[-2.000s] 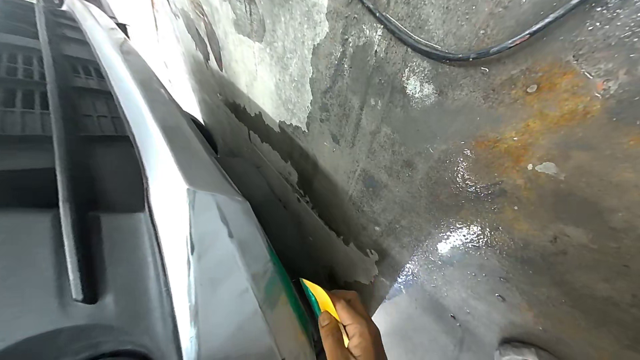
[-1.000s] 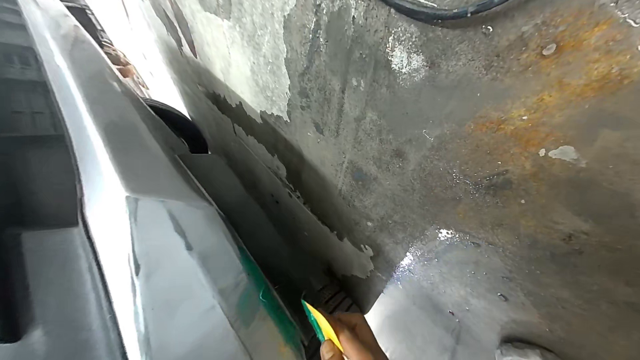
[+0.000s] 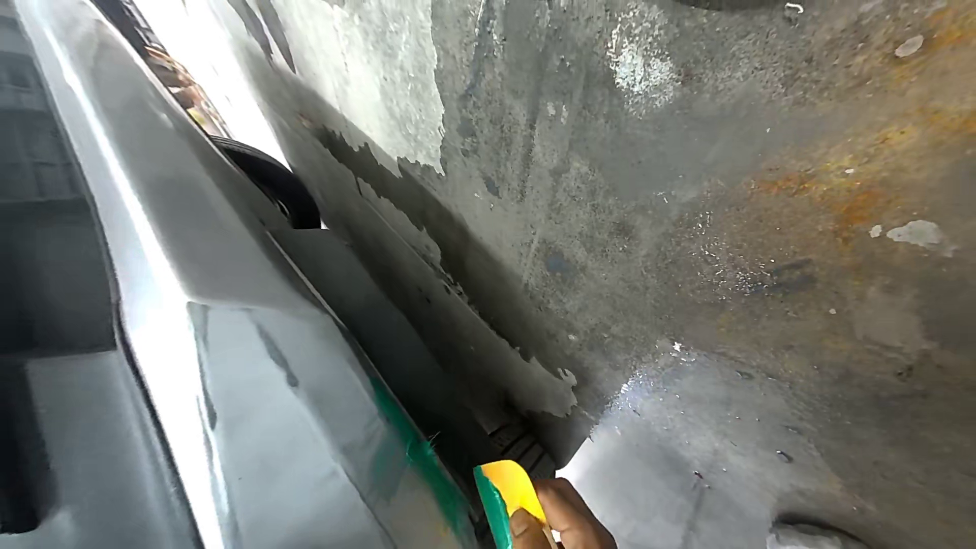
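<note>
My right hand (image 3: 563,518) is at the bottom edge, thumb and fingers pinching a yellow plastic spreader (image 3: 512,482). Green paste coats the left side of the spreader. A silver-grey car body panel (image 3: 267,381) fills the left of the view, with darker patches on its surface. Along its lower edge runs a smear of green paste (image 3: 419,454), wider and fainter in places. The spreader stands just right of that smear; a narrow gap shows between them at its upper end. My left hand is not in view.
A tyre (image 3: 522,446) shows under the car just beyond the spreader. Another wheel (image 3: 274,179) is farther along the body. The stained concrete floor (image 3: 648,229) has peeling patches, and a rounded grey object (image 3: 808,536) lies at the bottom right.
The view has shifted along the car, and more of the green smear shows. The spreader has turned, so more of its yellow face is visible. My right hand still holds it.
</note>
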